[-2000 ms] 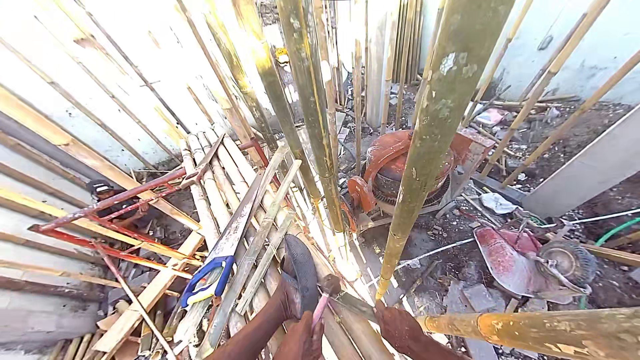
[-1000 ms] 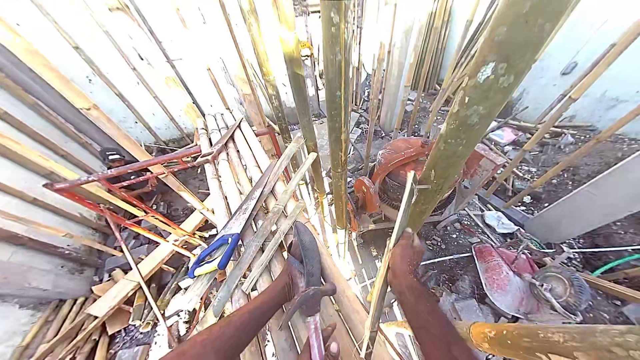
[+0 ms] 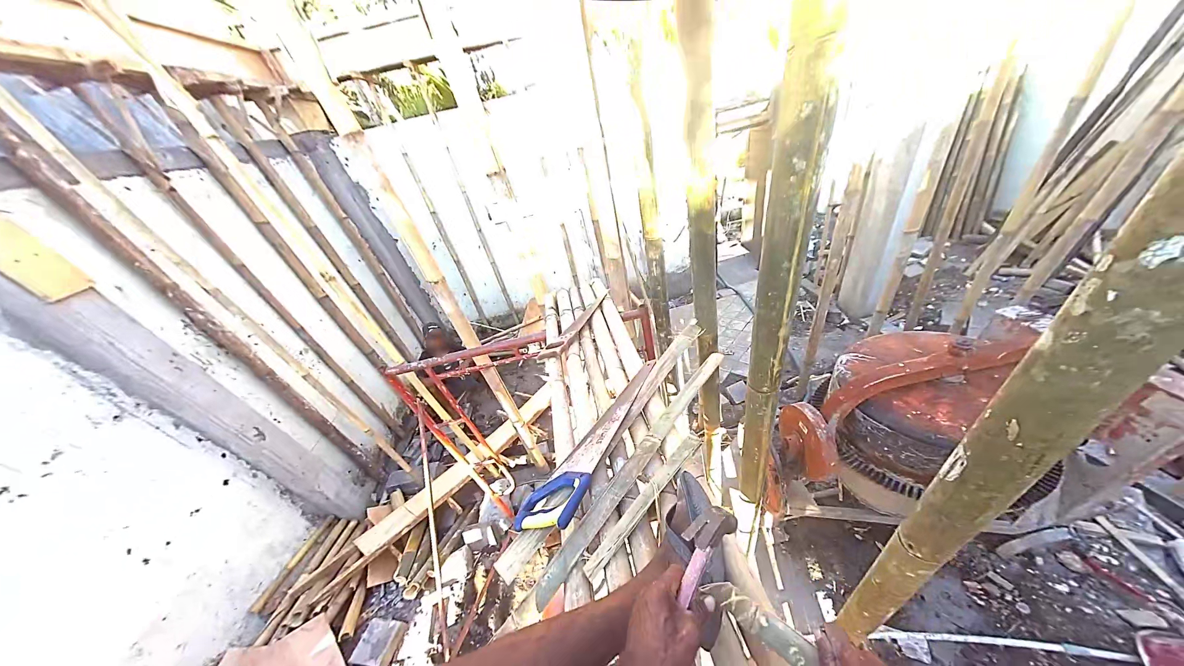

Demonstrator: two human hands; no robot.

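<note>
At the bottom centre my left hand (image 3: 661,618) is closed around the pink handle of a hammer (image 3: 703,546). A dark curved blade (image 3: 692,504) lies against the hammer head; its grip is hidden by the hand. My right hand (image 3: 844,647), cut off by the lower edge, holds the end of a split bamboo strip (image 3: 763,624), whose other end meets the left hand. Left of the hands, a handsaw (image 3: 592,453) with a blue and yellow handle rests on bamboo poles (image 3: 578,370), beside cut bamboo strips (image 3: 615,509).
Upright bamboo poles (image 3: 777,277) stand ahead, and a thick slanting pole (image 3: 999,444) crosses at right. Behind it is an orange cement mixer (image 3: 906,398). A red metal frame (image 3: 490,351) stands left of the pile. Poles lean on the left wall (image 3: 120,518). Rubble covers the ground.
The view has swung left. The bamboo strip in my right hand, raised steeply one second ago, is now low beside my left hand. My right hand has moved down to the frame edge.
</note>
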